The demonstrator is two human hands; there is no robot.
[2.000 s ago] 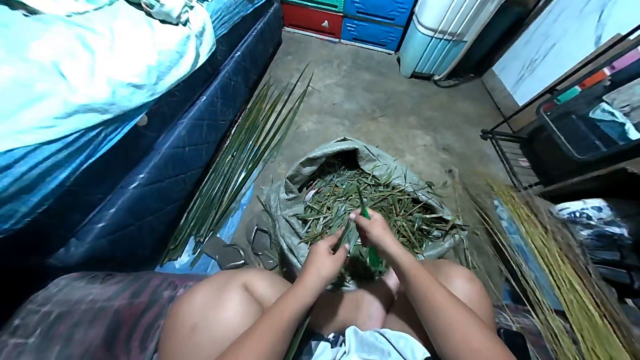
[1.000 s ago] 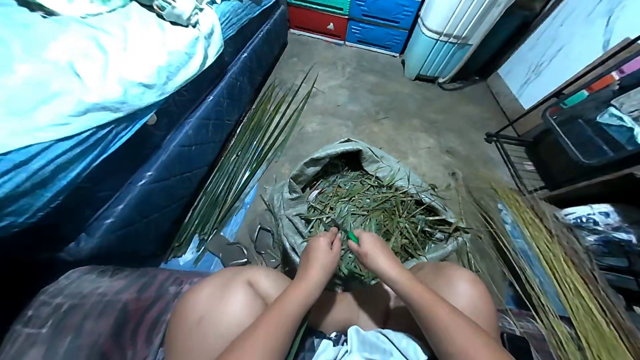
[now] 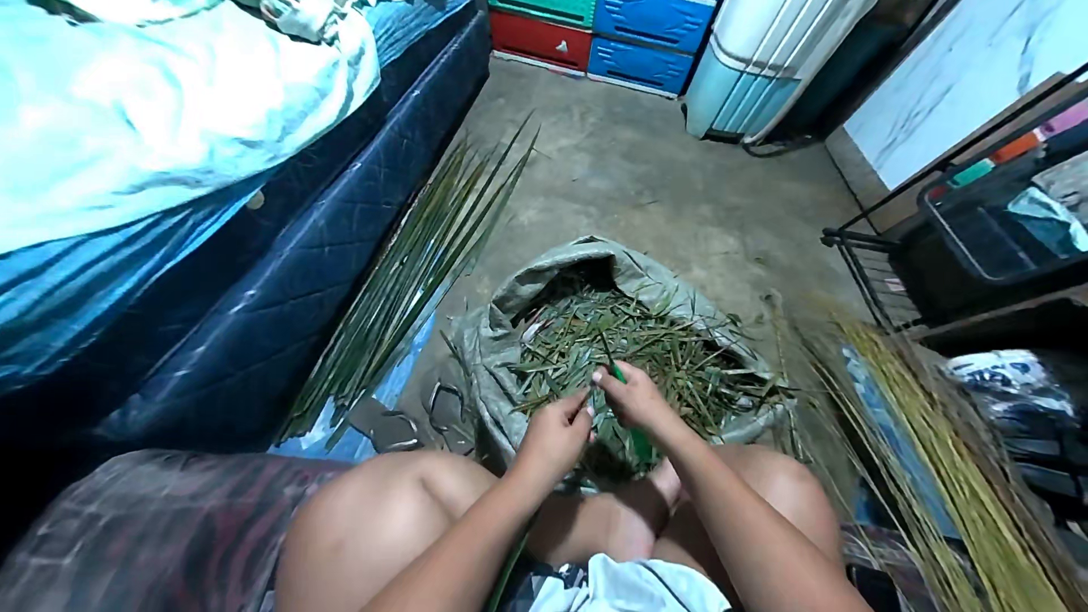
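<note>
My right hand (image 3: 627, 395) is closed round a small green-handled knife (image 3: 616, 371), its thin dark blade pointing up and away. Close beside it, nearly touching, my left hand (image 3: 563, 425) pinches a narrow palm leaf strip, mostly hidden by the fingers; a green strip also shows below my left forearm. Both hands are over the near side of an open woven sack (image 3: 497, 365) full of cut green leaf scraps (image 3: 654, 340). Left of the sack lies a bundle of long green palm leaves (image 3: 382, 314). At the right is a bundle of thin yellowish leaf ribs (image 3: 943, 450).
A pair of slippers (image 3: 387, 425) lies between the green leaves and the sack. The bed's dark blue side (image 3: 255, 289) borders the left. Plastic drawers (image 3: 642, 59) and a white-and-blue appliance (image 3: 748, 68) stand at the back. A black metal rack (image 3: 875, 272) is at right.
The knife blade, angled up two seconds ago, was not plain one second ago and shows again now. My hands have stayed together over the sack with small shifts.
</note>
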